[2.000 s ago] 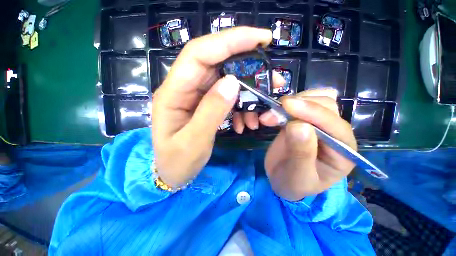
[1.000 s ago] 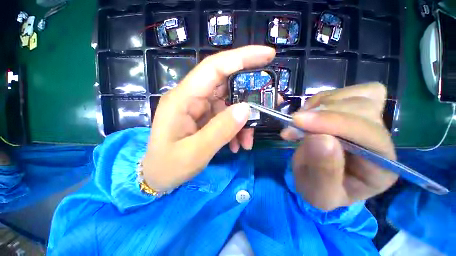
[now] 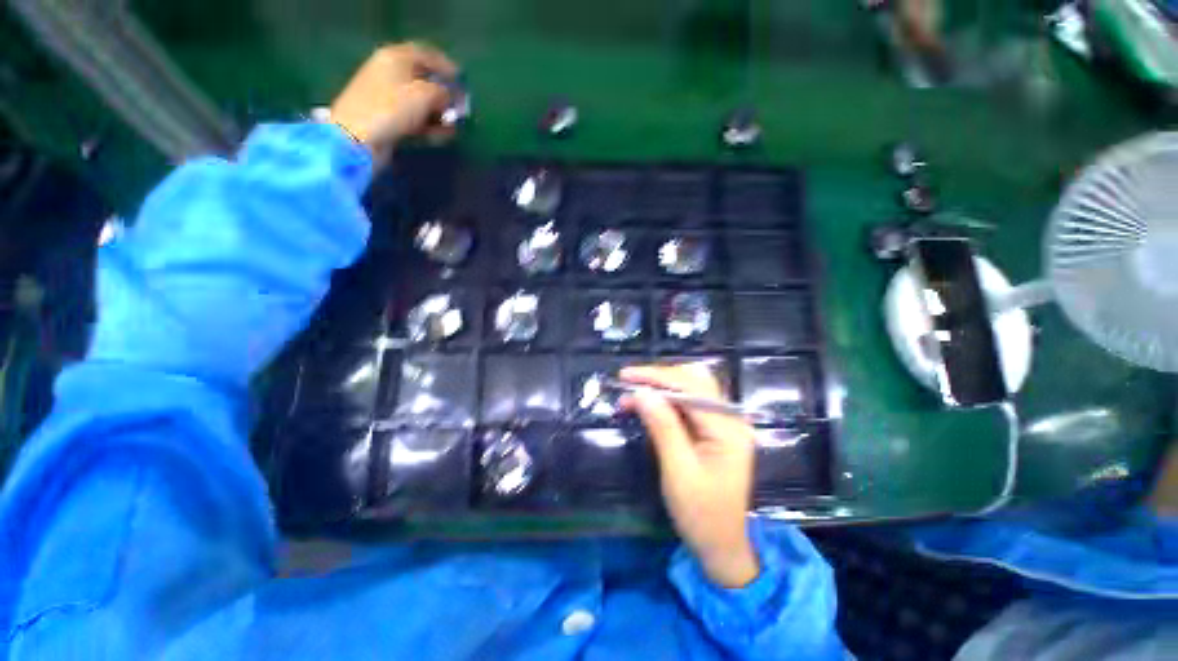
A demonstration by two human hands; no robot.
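Observation:
The picture is blurred. My left hand (image 3: 394, 97) reaches past the far left edge of the black tray (image 3: 523, 384), its fingers closed around a small shiny watch unit (image 3: 456, 106) over the green mat. My right hand (image 3: 704, 465) holds the silver tweezers (image 3: 704, 403) over the tray. The tweezers point left at a watch unit (image 3: 598, 393) in a pocket; its details are too blurred to tell. Another watch unit (image 3: 506, 461) sits in a front pocket, and several more fill pockets further back.
Loose units (image 3: 740, 129) lie on the green mat (image 3: 646, 78) behind and right of the tray. A smartphone (image 3: 959, 323) rests on a round white base (image 3: 912, 329) at right, with a white cable (image 3: 1012, 458). A white fan (image 3: 1137, 245) stands at far right.
The view has shifted and shows more of the bench. My left hand has moved from the front of the tray to beyond its far left edge. My right hand and tweezers are now lower over the tray.

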